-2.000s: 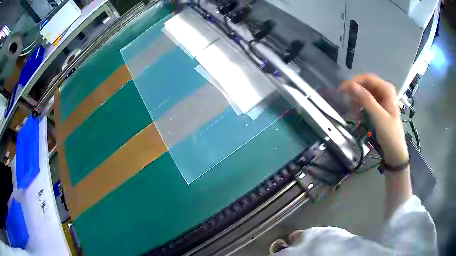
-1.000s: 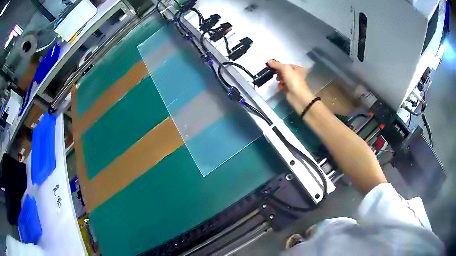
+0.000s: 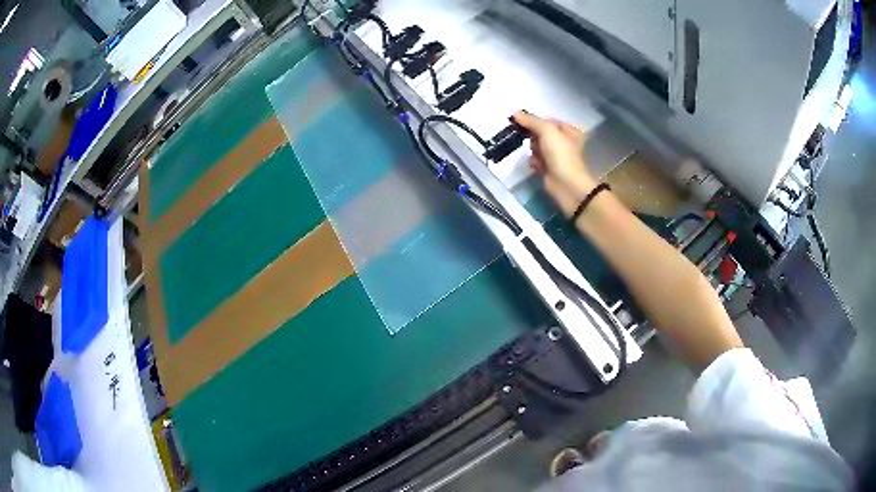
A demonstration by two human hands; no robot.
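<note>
The gantry beam [image 3: 523, 252], white-grey with cables, lies across the green bed. Several black clamps stick out from its far side. My right hand [image 3: 557, 154] is at the clamp nearest me [image 3: 506, 142], with thumb and fingertips closed on its outer end. Thin white sheets [image 3: 547, 72] lie flat beyond the beam, partly under the clamps. A clear plastic sheet [image 3: 384, 231] lies flat on the bed and runs under the beam. My left hand is not in view.
The green bed [image 3: 317, 384] has brown bands and a black cable chain along its near edge. A grey-white machine cover [image 3: 740, 86] stands at the upper right. Blue pieces [image 3: 85, 283] lie on a white table at the left. A shoe shows at the bottom.
The beam now sits farther left over the clear sheet, with the white sheets beyond it. My right hand has moved left from mid-air onto the clamp. Little differs over the last second.
</note>
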